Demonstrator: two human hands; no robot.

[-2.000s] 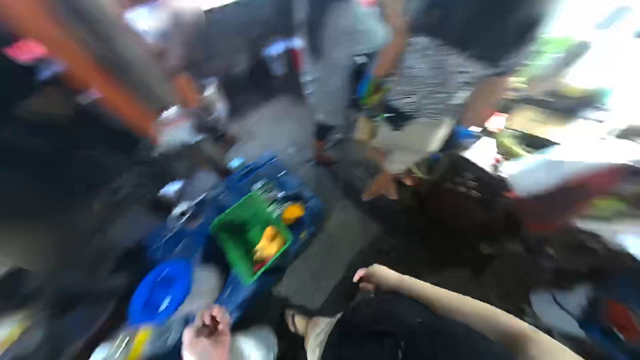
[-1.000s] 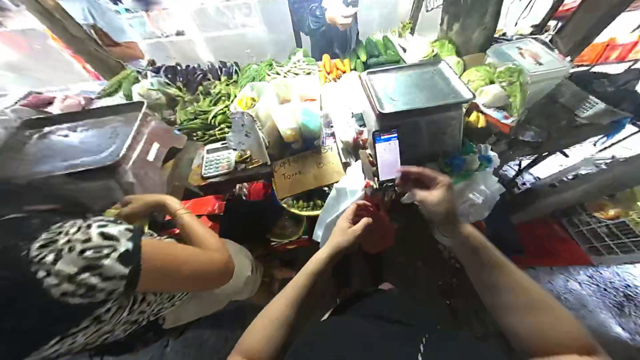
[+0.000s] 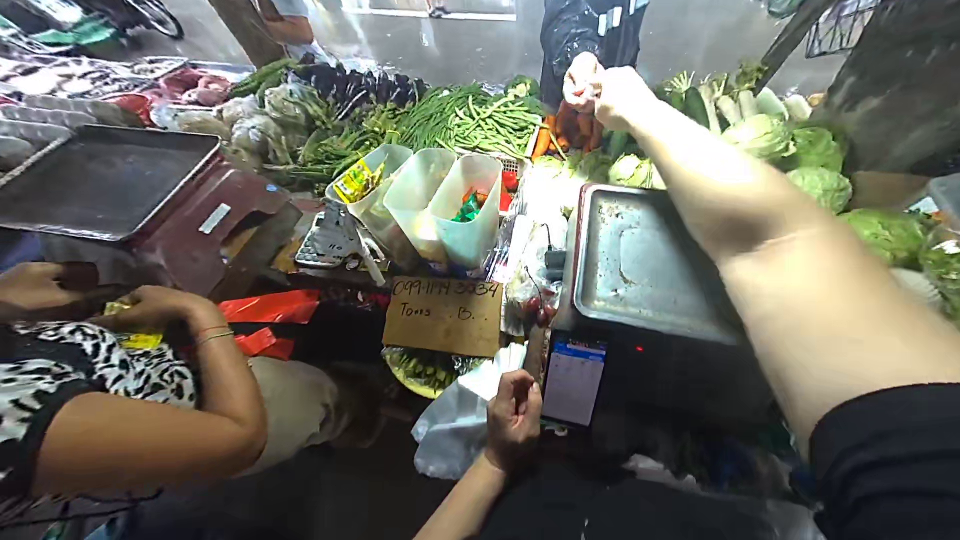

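Note:
My right arm reaches far forward over the vegetables, and my right hand meets the hand of a person in dark clothing across the stall. Whether something lies between the two hands cannot be told. My left hand is low at the centre with its fingers curled, just left of an upright phone with a lit screen. White plastic bags hang beside that hand. Behind the phone stands a weighing scale with a metal tray. A cardboard sign with handwriting is in front of the plastic containers.
A person in a patterned top works close at my left, next to another scale's tray. Green beans, eggplants, carrots and cabbages line the stall's far side. A calculator lies left of the containers.
My right hand has moved from beside the phone out to the person across the stall. The red item near my left hand one second ago no longer shows there. The view has swung greatly since the first frame.

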